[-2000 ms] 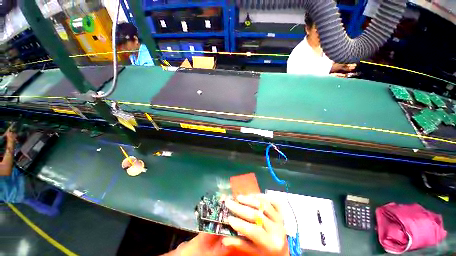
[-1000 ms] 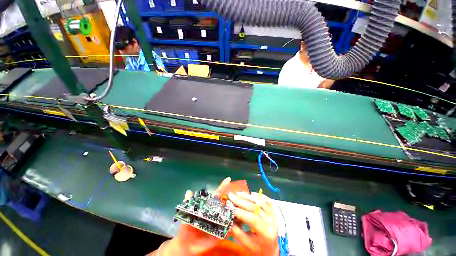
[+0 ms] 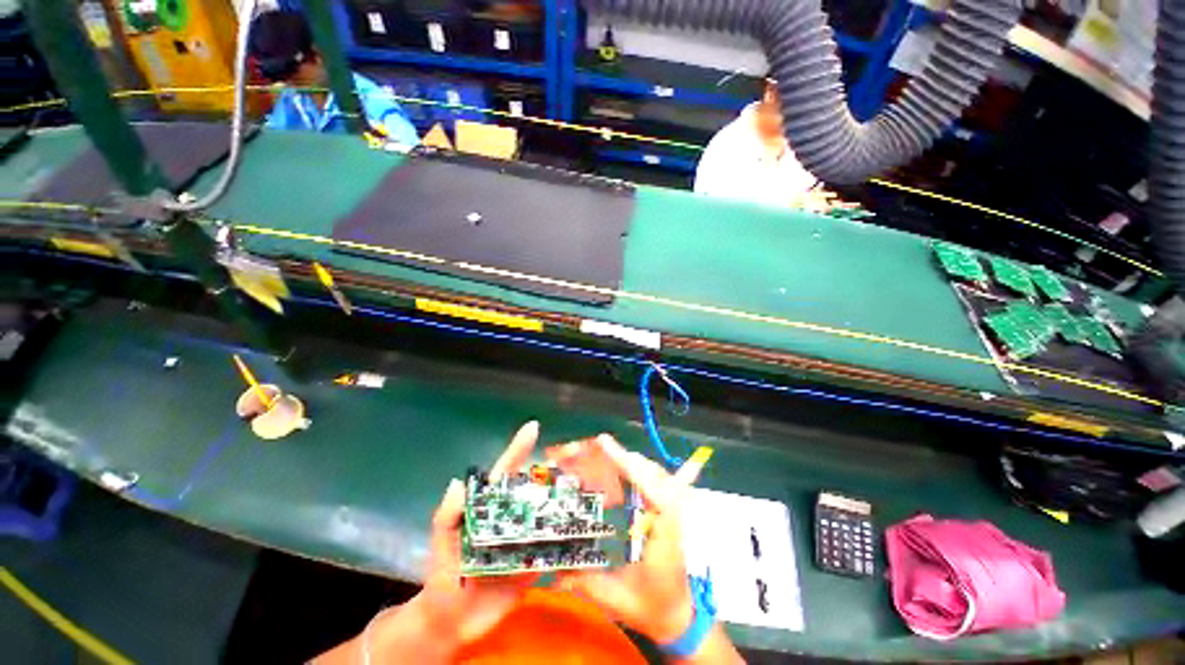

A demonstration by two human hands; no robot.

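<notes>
Stacked circuit boards (image 3: 535, 522), green and crowded with parts, are held level above the bench's front edge. My left hand (image 3: 448, 572) grips them at their left side, thumb and fingers around the edge. My right hand (image 3: 650, 539) is around their right side and also has a thin yellow stick (image 3: 699, 461) poking up between thumb and fingers. A blue strap (image 3: 695, 629) is around my right wrist. The fingertips behind the boards are partly hidden.
A white sheet (image 3: 747, 559) with dark pens, a calculator (image 3: 846, 534) and a pink cloth (image 3: 968, 574) lie right. A pale pot (image 3: 270, 412) stands left. Green boards (image 3: 1027, 305) lie on the raised line. A grey hose (image 3: 845, 143) hangs overhead. A person (image 3: 754, 159) is across the line.
The boards have turned from a slant to nearly level, front edge facing me. My right hand has moved to their right side. The whole view has shifted, moving bench items left and up.
</notes>
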